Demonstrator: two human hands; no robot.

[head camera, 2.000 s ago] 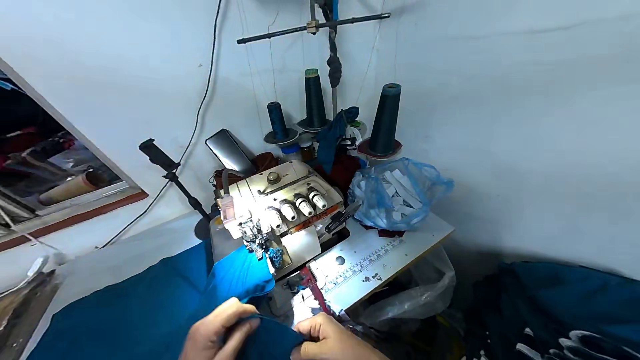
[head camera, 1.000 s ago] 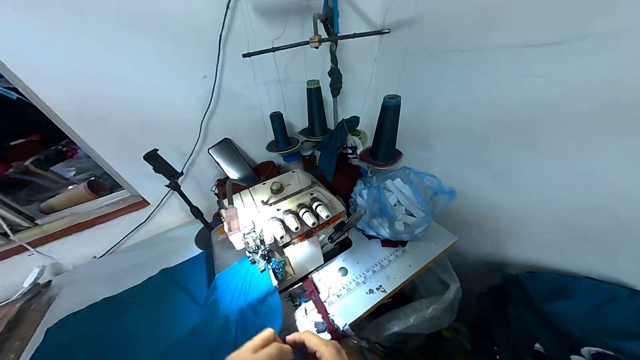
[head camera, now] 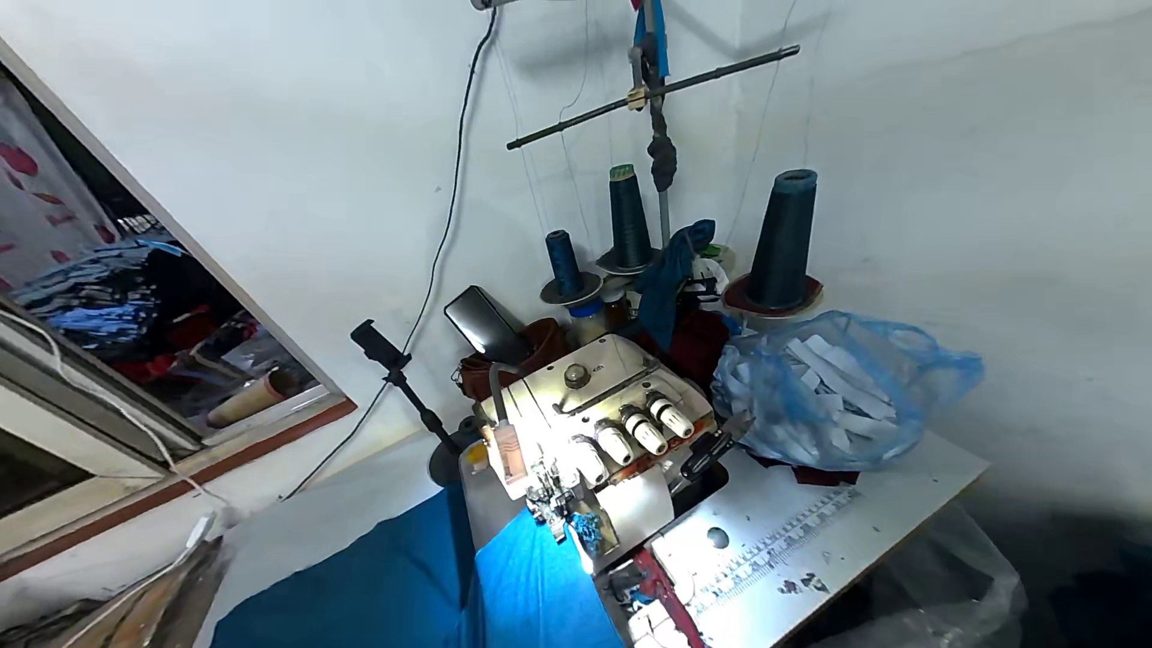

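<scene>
Neither of my hands shows in the head view now. An overlock sewing machine (head camera: 589,405) stands on a worktable, its lamp shining on the needle area. Blue fabric (head camera: 540,585) lies at the presser foot and runs down past the lower edge of the view. More of the blue cloth (head camera: 360,576) spreads over the table to the left. Behind the machine, dark teal thread cones (head camera: 783,243) stand on a thread stand (head camera: 657,99). Thread snips (head camera: 715,445) rest at the machine's right side.
A blue plastic bag (head camera: 837,387) of white scraps sits right of the machine. A smartphone (head camera: 486,324) leans behind it, near a black phone holder (head camera: 405,387). A measuring scale (head camera: 774,544) is on the tabletop (head camera: 810,504). A window frame (head camera: 270,441) borders the left wall.
Both hands, seen at the fabric near the lower edge in the earlier frames, have gone out of view. The view has tilted up and to the left.
</scene>
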